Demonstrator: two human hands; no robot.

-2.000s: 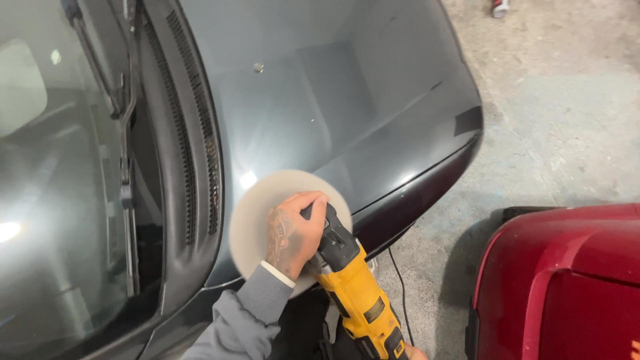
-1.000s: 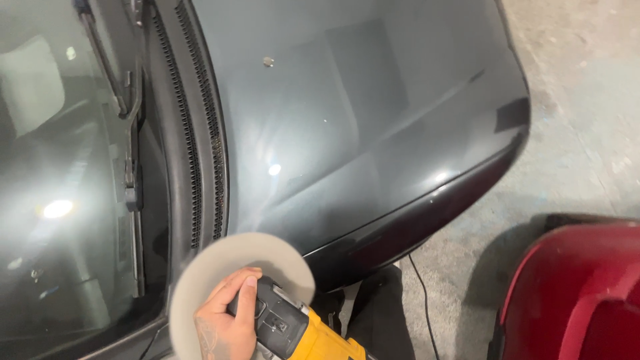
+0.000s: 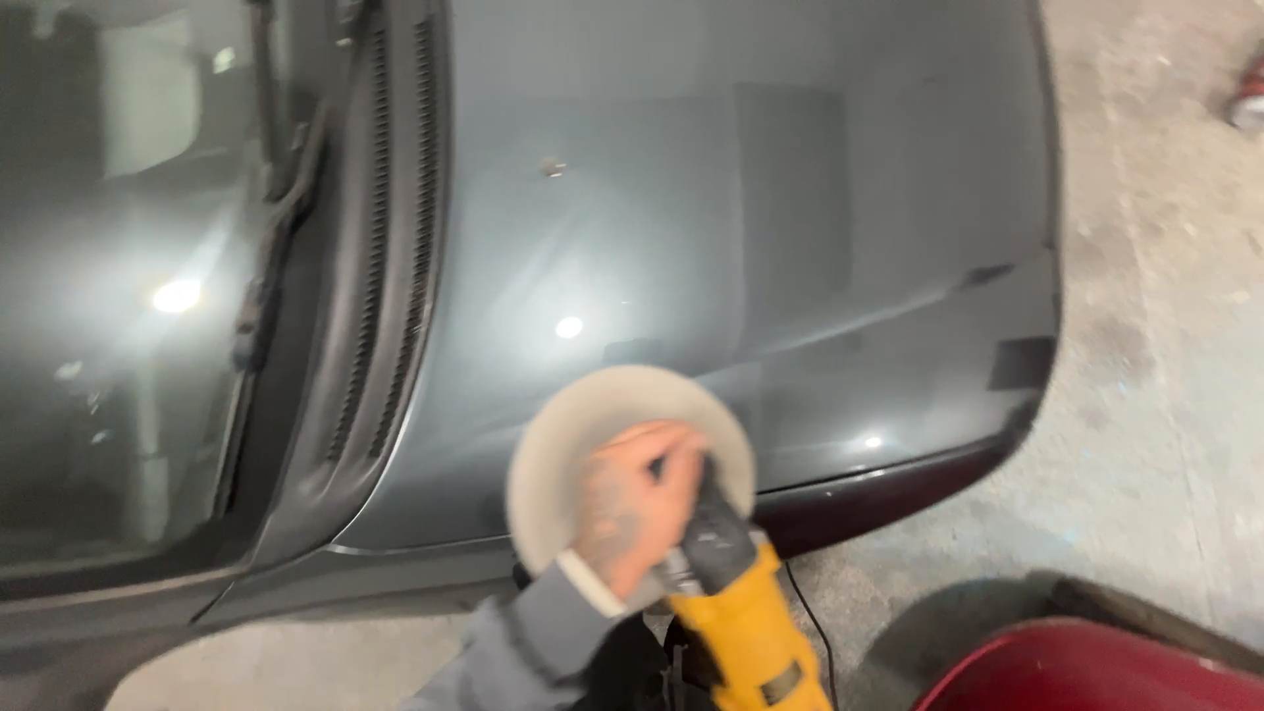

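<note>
My left hand [image 3: 637, 504] is closed over the black head of a yellow and black rotary polisher [image 3: 746, 632]. The polisher's round pale pad [image 3: 543, 474] lies at the near edge of a dark grey car hood [image 3: 632, 227], blurred by motion. A grey sleeve covers my left wrist. My right hand is out of view; the polisher's rear end runs past the bottom edge of the frame.
At the left are the windshield [image 3: 118, 395], a wiper arm [image 3: 281, 227] and the black cowl grille [image 3: 380, 247]. A black cord [image 3: 815, 622] hangs near the polisher. A red car panel [image 3: 1086, 671] stands at the lower right on the concrete floor [image 3: 1145, 474].
My left hand and the polisher have moved along the hood's near edge, away from the windshield side, since one second ago. The view has shifted too.
</note>
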